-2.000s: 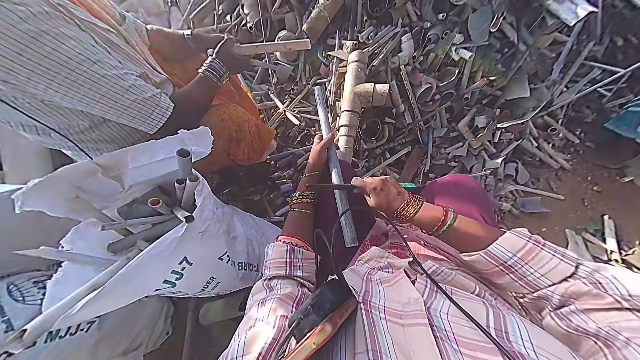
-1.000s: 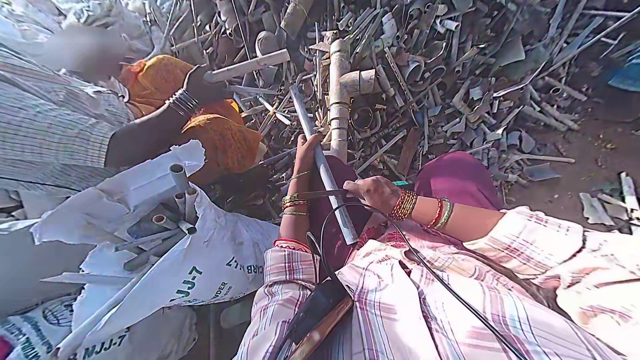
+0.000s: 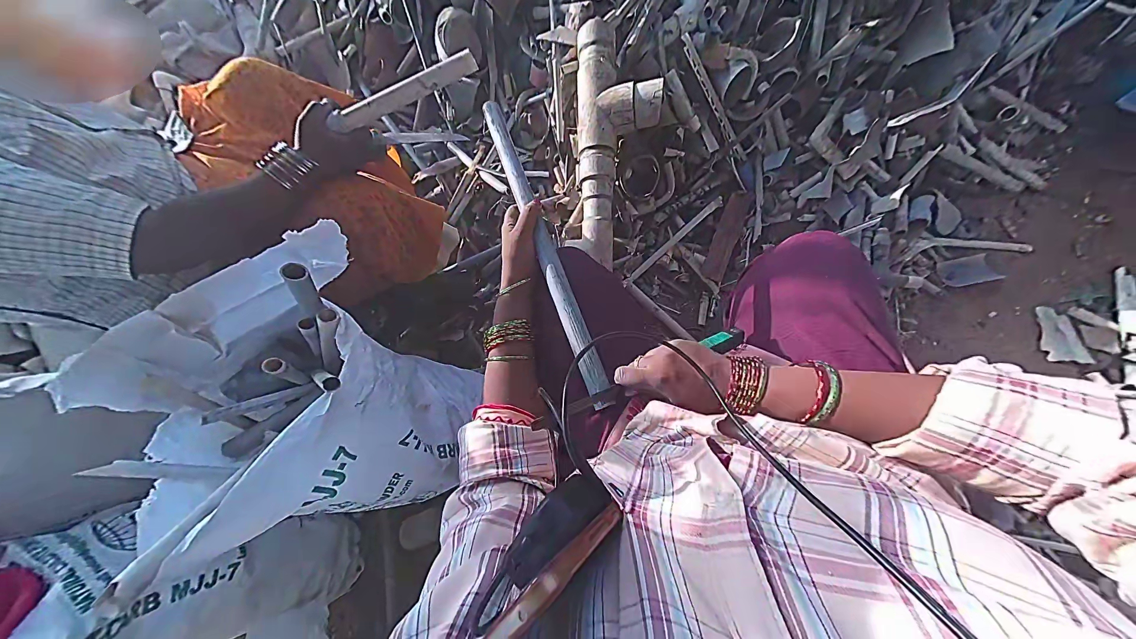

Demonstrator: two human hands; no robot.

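A grey plastic pipe slants over my lap. My left hand is closed around its upper part, with a length of pipe standing out beyond the fingers. My right hand is shut on a knife with a green and black handle; its dark blade lies across the lower end of the pipe. A thin black cable loops past my right hand and over the plaid shirt. Below my left forearm lies a dark object beside a brown wooden piece.
A heap of scrap pipes spreads ahead, with a jointed pipe fitting in it. At left, a white sack holds several pipe pieces. Beyond it a person's hand holds a pipe piece. Bare ground shows at right.
My right hand and the blade have moved down along the pipe to its lower end. The pipe now slants more, and my left hand still grips it.
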